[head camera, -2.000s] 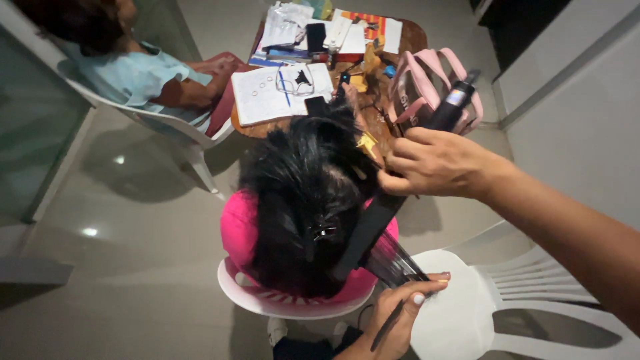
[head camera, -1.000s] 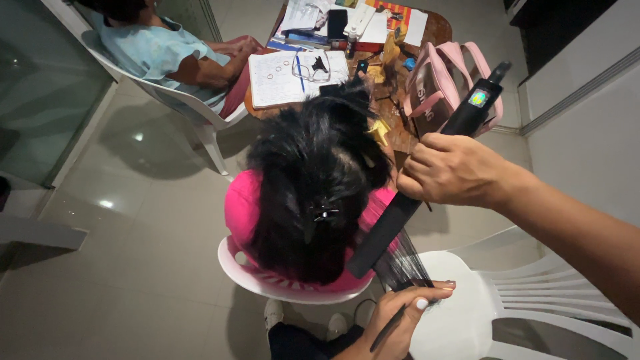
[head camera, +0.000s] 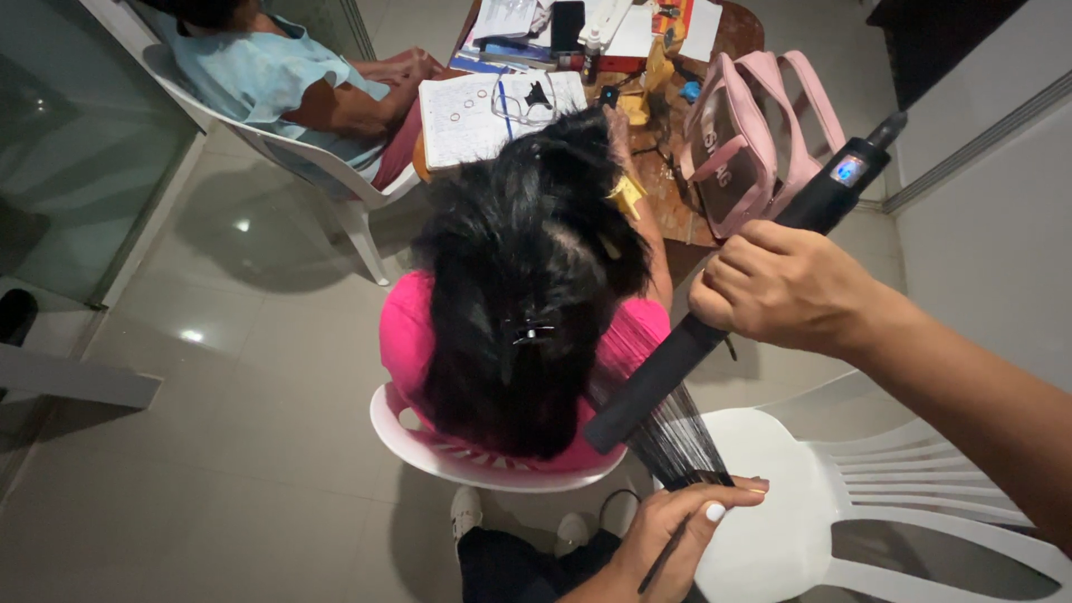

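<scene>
My right hand (head camera: pixel 779 285) grips a black hair straightener (head camera: pixel 670 368), its small display lit, slanting down to the left. Its plates lie across a thin, spread lock of black hair (head camera: pixel 682 427) at the right side of a seated person's head (head camera: pixel 536 276). Below, my left hand (head camera: pixel 670 528) pinches the ends of that lock, which is drawn out taut. A thin dark stick, perhaps a comb's tail (head camera: pixel 666 553), also sits between its fingers. A metal hair clip (head camera: pixel 533 333) is fixed in the hair at the back of the head. Whether the plates are fully closed is unclear.
A white plastic chair (head camera: pixel 762 502) stands at lower right. Beyond the head, a wooden table (head camera: pixel 678 209) bears an open notebook (head camera: pixel 452 138), papers and a pink bag (head camera: pixel 754 142). Another person (head camera: pixel 276 75) sits at upper left.
The straightener has turned in my right hand, so its display now faces up, and it has shifted slightly outward from the head. My left hand still holds the hair ends.
</scene>
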